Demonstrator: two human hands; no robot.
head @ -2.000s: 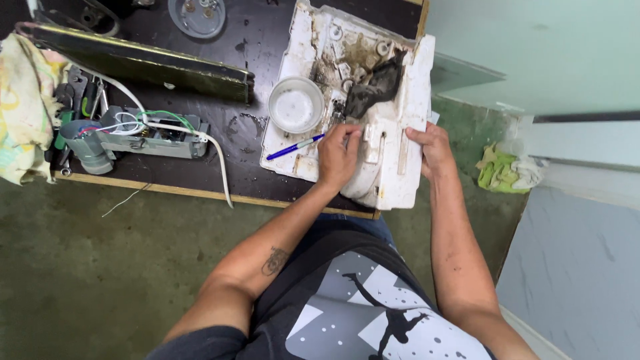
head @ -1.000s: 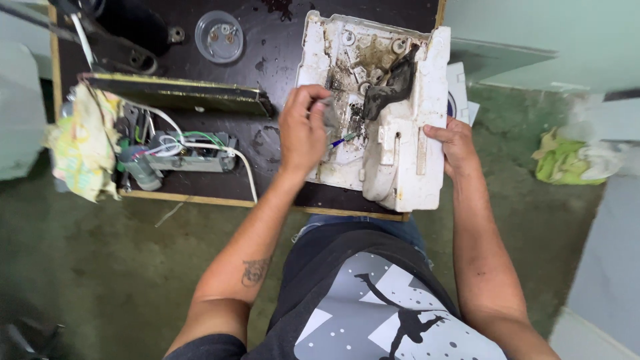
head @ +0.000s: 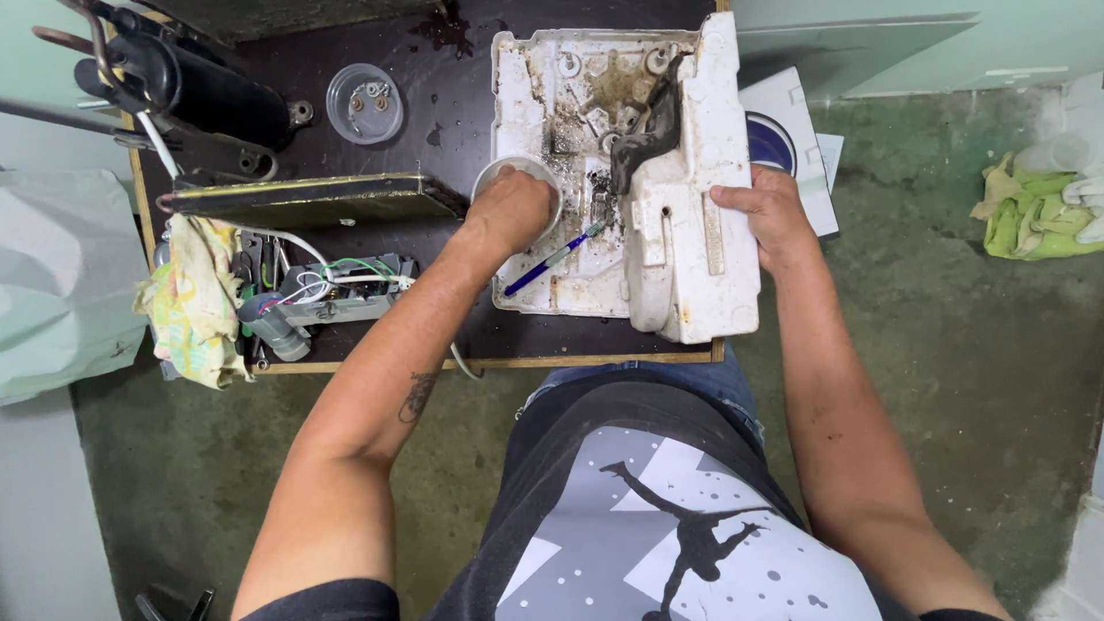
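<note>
A dirty white foam-and-plastic appliance base (head: 561,293) lies on the dark table, with a bent black part (head: 647,147) set in it. My left hand (head: 513,207) reaches down into a small round plastic bowl (head: 558,226) at the base's left side; its fingertips are hidden, so what they hold does not show. A blue brush or pen (head: 552,262) lies slanted on the base, right below the bowl. My right hand (head: 772,216) grips the right edge of the white foam block (head: 711,293), thumb on top and fingers out of sight beneath.
A clear tub (head: 365,103) with several small metal parts stands at the back. A black compressor-like cylinder (head: 216,95), a flat finned panel (head: 319,203), a grey wired box (head: 345,297), tools and a patterned cloth (head: 194,302) occupy the left. The wooden table edge (head: 517,358) runs near my body.
My left hand has gone from the foam block, through a raised position over the base, into the round bowl. The blue brush or pen lies in a different spot. My right hand still holds the block's edge.
</note>
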